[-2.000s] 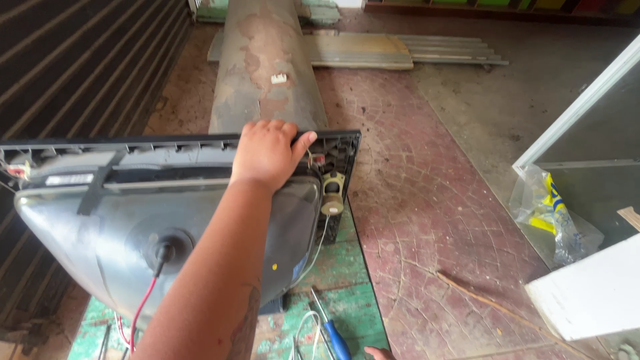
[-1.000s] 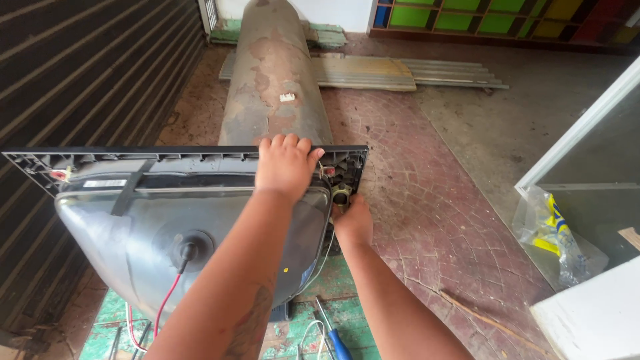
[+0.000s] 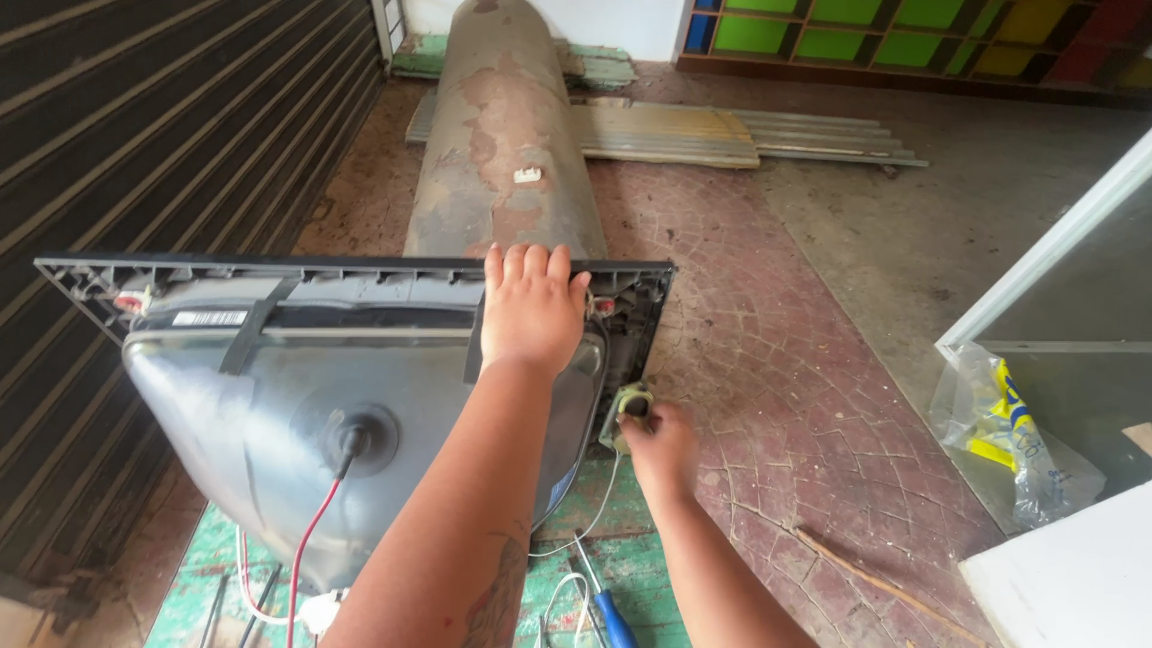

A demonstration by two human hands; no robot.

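A CRT picture tube (image 3: 261,432) sits in its black plastic front frame (image 3: 378,268) on a green painted board, glass back towards me. My left hand (image 3: 533,310) is closed over the frame's top edge, right of its middle. Between the fingers of my right hand (image 3: 661,441) is a small speaker (image 3: 630,416), off the frame's right side, with a thin white wire trailing down from it. A red wire (image 3: 313,531) runs from the black anode cap (image 3: 360,438) on the tube. Below lies a screwdriver with a blue handle (image 3: 615,621).
A large worn metal cylinder (image 3: 504,135) lies behind the frame. Corrugated sheets (image 3: 666,135) lie across the floor beyond. A dark slatted shutter (image 3: 180,135) stands at left. At right are a clear plastic bag (image 3: 1017,441), a white-framed panel (image 3: 1053,243) and a stick (image 3: 882,585).
My right hand has come up from the bottom edge to the frame's right side, and the speaker now sits lower, off its mounting place. My left hand keeps its hold on the frame's top edge.
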